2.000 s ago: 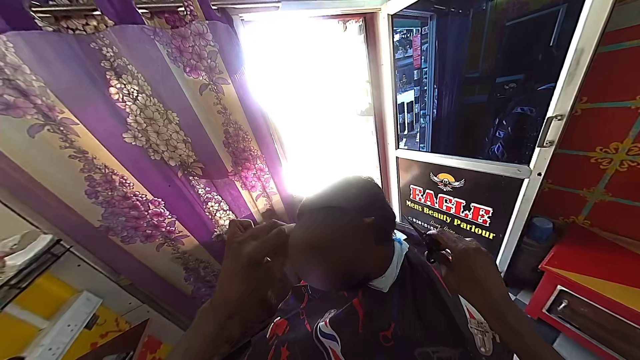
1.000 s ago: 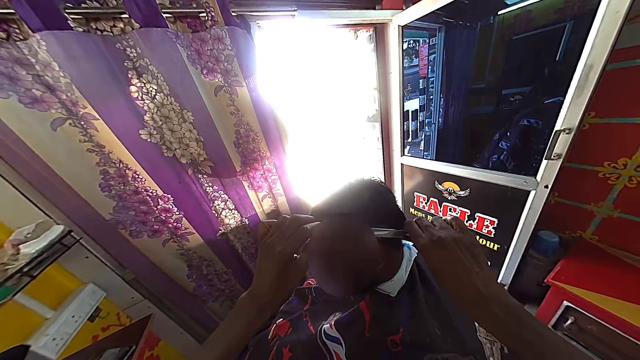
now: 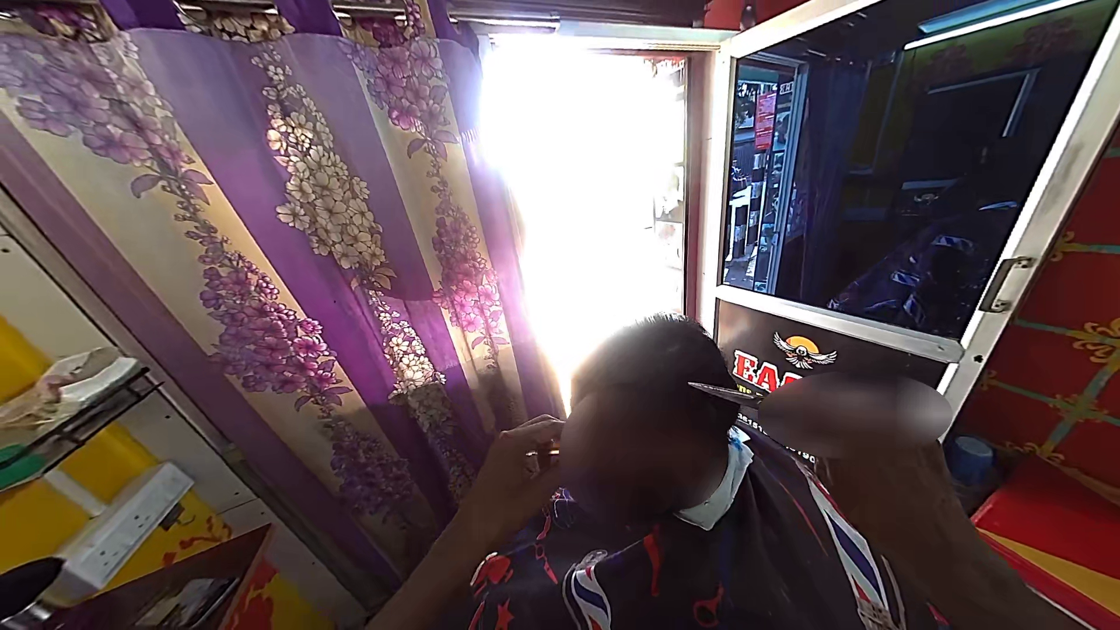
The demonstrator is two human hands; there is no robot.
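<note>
A seated person's head with short dark hair (image 3: 661,359) is at the centre, above a dark barber's cape (image 3: 682,577) with a red, white and blue print. A pale neck strip (image 3: 719,490) shows at the collar. My right hand (image 3: 853,416), partly blurred, holds haircutting scissors (image 3: 724,393); their pointed blades reach left to the side of the hair. My left hand (image 3: 523,455) is at the other side of the head, fingers bent and close to it. Whether it holds anything is unclear.
A flowered purple curtain (image 3: 350,262) hangs at left, beside a bright doorway (image 3: 586,192). A glazed door (image 3: 875,175) stands behind my right hand. A wire shelf (image 3: 96,411) and white socket strip (image 3: 131,525) are at left; a red cabinet (image 3: 1059,516) is at right.
One second ago both hands were at the head with a thin strip-like tool across it. Now my right hand is farther out to the right, with the scissor blades showing beside the hair.
</note>
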